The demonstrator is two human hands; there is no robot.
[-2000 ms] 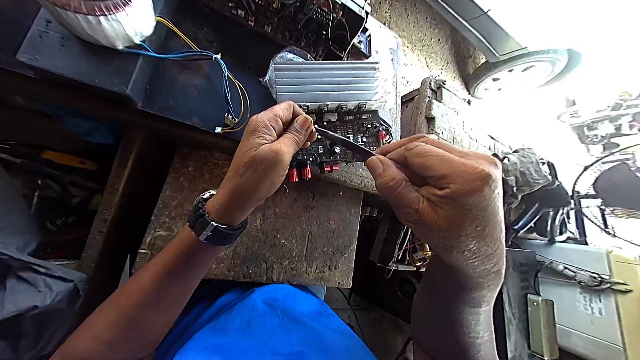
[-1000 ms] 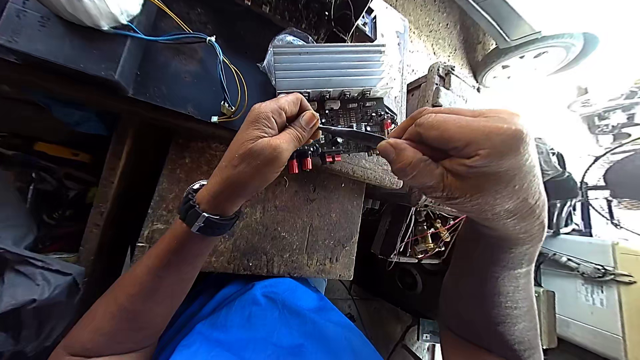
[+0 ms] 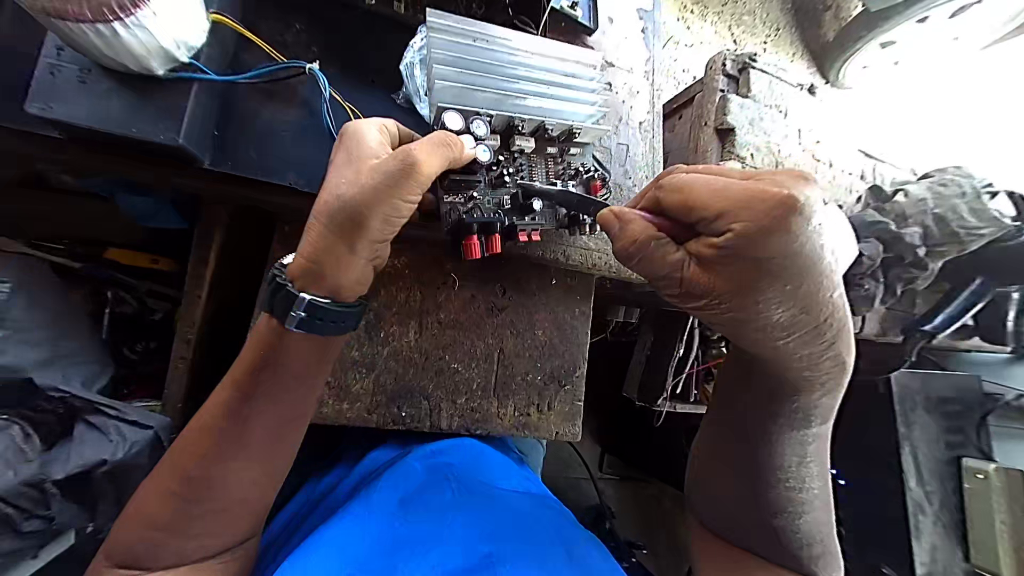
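A circuit board with capacitors, red terminals and a finned aluminium heatsink along its far edge lies on the worn bench. My left hand reaches over the board's left side, thumb and forefinger at the group of round-topped capacitors; whether it grips one cannot be told. A dark, narrow blade-like tool with a pinkish handle is pinched in my right hand. Its tip points left, over the middle of the board; contact with the parts is unclear.
A toroidal transformer wrapped in white stands at the upper left, with blue and yellow wires trailing from that side. A scuffed wooden board lies nearest my body. To the right are a rough wooden box and crumpled grey cloth.
Both hands were close together at the tool's tip above the board. My left hand has moved apart to the capacitors, while the tool in my right hand now points down at the board.
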